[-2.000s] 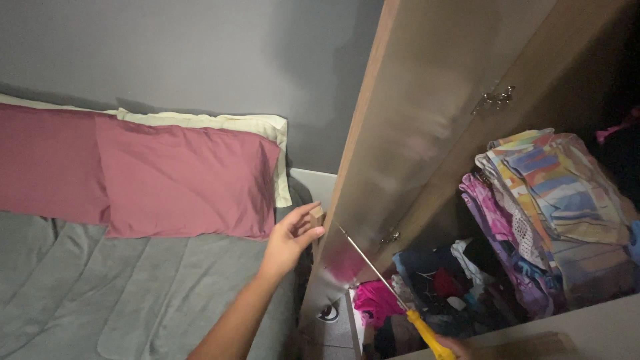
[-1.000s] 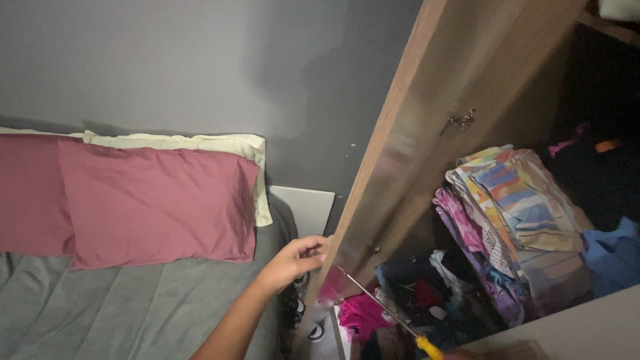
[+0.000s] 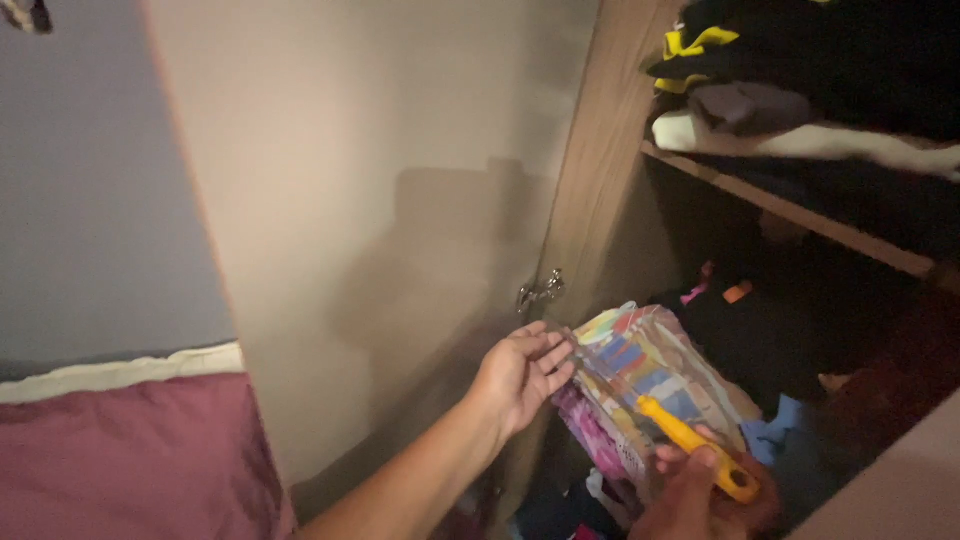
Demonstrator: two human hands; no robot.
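My right hand [image 3: 705,487], low at the right, is closed around the yellow handle of a screwdriver [image 3: 690,442]. Its thin shaft is blurred and points up and left toward the fingers of my left hand [image 3: 529,371]. The left palm faces up, fingers partly curled; whether they touch the shaft or hold something small cannot be told. Just above the left fingers, a metal hinge [image 3: 540,291] joins the wardrobe door [image 3: 337,225] to the wooden side panel [image 3: 592,172]. Behind both hands lies a stack of folded patterned clothes [image 3: 652,360].
A wooden shelf [image 3: 810,214] crosses the wardrobe at upper right, with dark and white clothes on it. A mauve pillow [image 3: 135,457] lies at lower left beside the door. A pale panel edge [image 3: 885,472] shows at lower right.
The view has swung to the door's inner face and the upper shelf. My left hand has left the door's outer edge and is now near the hinge, with the screwdriver still in my right hand.
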